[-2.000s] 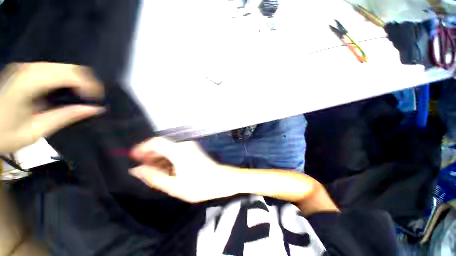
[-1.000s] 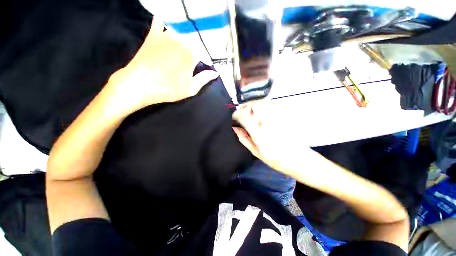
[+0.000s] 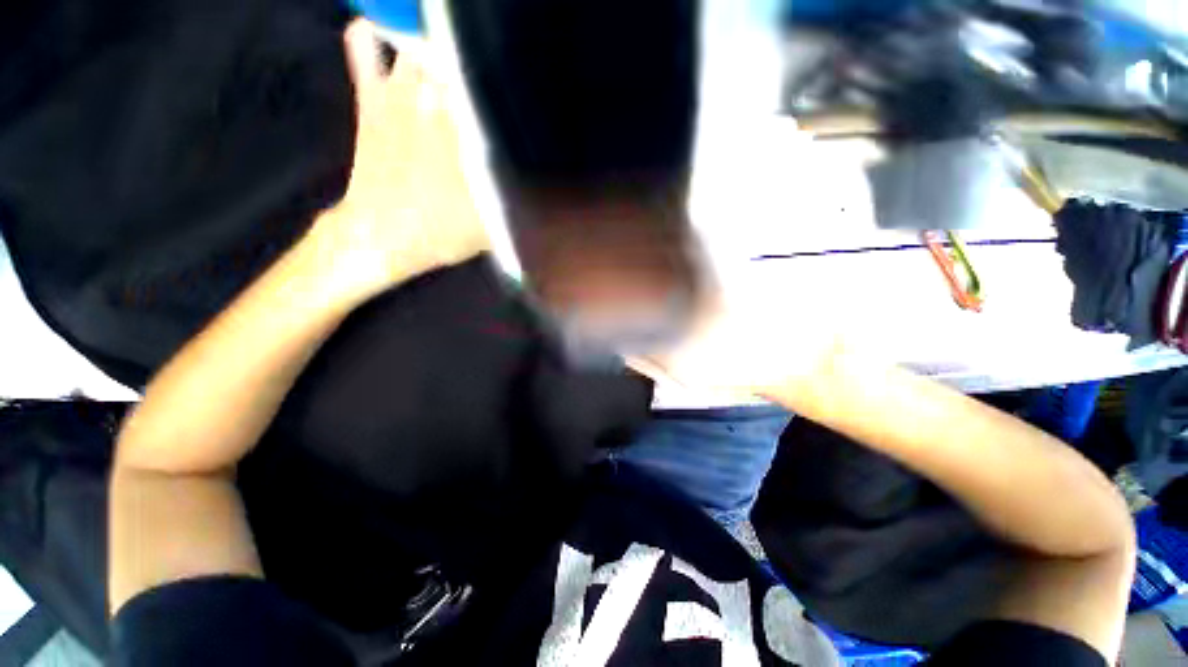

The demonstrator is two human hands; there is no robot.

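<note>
The black garment point(image 3: 404, 404) lies over the table's left part and the lap. The sewing machine head point(image 3: 599, 117), with a dark face plate and white sides, is large and blurred at the top centre, close to the camera. My left hand point(image 3: 424, 170) lies on the garment left of the machine head; the head hides part of its fingers. My right hand point(image 3: 730, 345) is at the garment's right edge, its fingertips mostly hidden behind the machine head's lower end, so its grip cannot be told.
Thread snips point(image 3: 955, 271) with orange and yellow handles lie right on the white table point(image 3: 860, 306). Black cloth point(image 3: 1111, 261) and dark red scissor handles point(image 3: 1176, 302) are at the far right. More black cloth point(image 3: 860, 521) hangs below the table edge.
The machine head now looks larger and covers the area between my hands. My left hand sits slightly further left in view. The red thread seen earlier at my right fingertips is no longer clearly visible.
</note>
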